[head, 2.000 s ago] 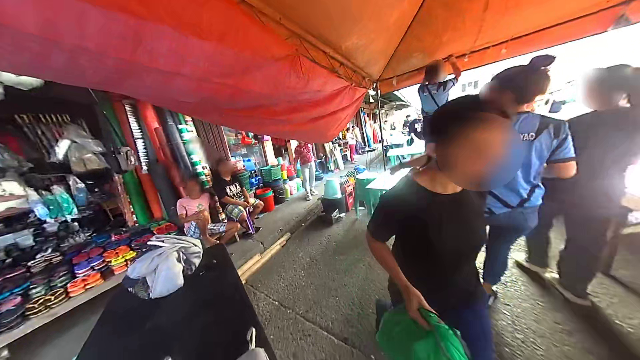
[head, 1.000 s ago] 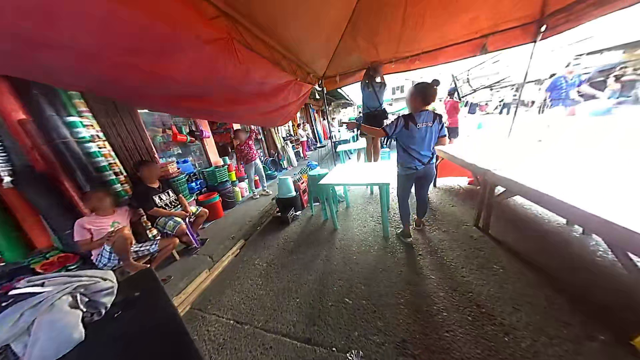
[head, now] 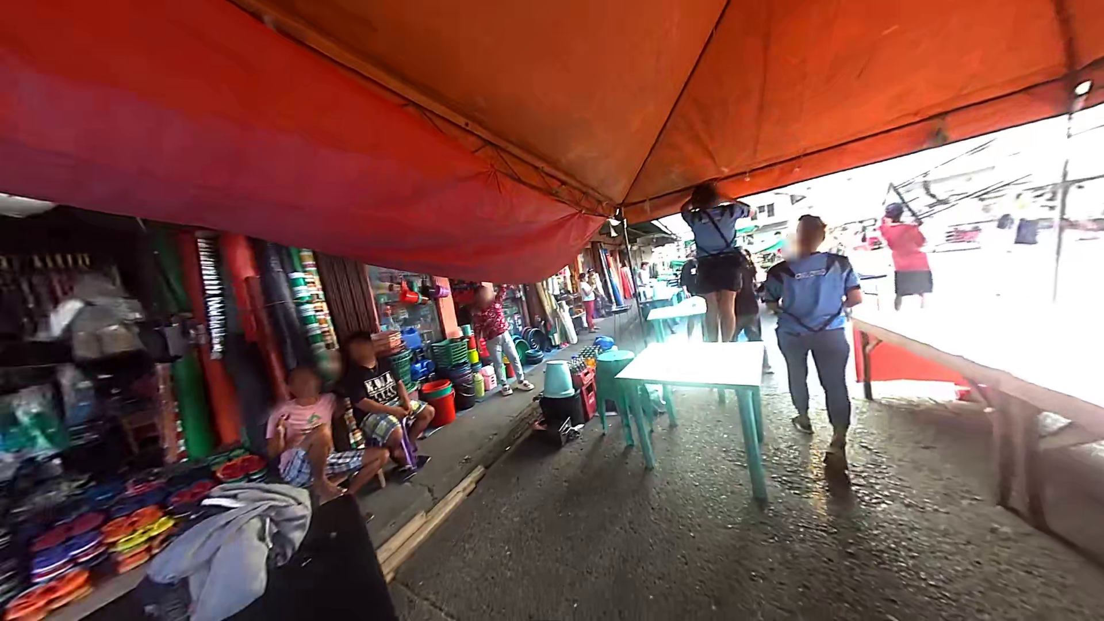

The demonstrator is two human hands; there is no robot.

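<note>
Neither my left hand nor my right hand shows in the head view. Closest to me, at the lower left, a grey cloth garment (head: 250, 543) lies crumpled on a black-covered surface (head: 341, 561). Farther ahead, a white-topped plastic table (head: 690, 360) stands on green legs, with a green plastic stool (head: 614, 366) beside it. Behind that table a person in a blue shirt (head: 716, 233) stands raised up, arms lifted to the edge of the orange canopy (head: 673, 103).
A person in a blue shirt (head: 809, 297) walks on the wet pavement. Two people sit at left, near rows of colourful footwear (head: 129, 535). Wooden planks (head: 435, 522) edge the walkway. A long table (head: 992, 354) runs along the right; plastic buckets (head: 438, 401) stand by the shops.
The person in black with the green bag, near me two seconds ago, is out of view. A blue-shirted person now walks between the green-legged table and the long table. The view has shifted.
</note>
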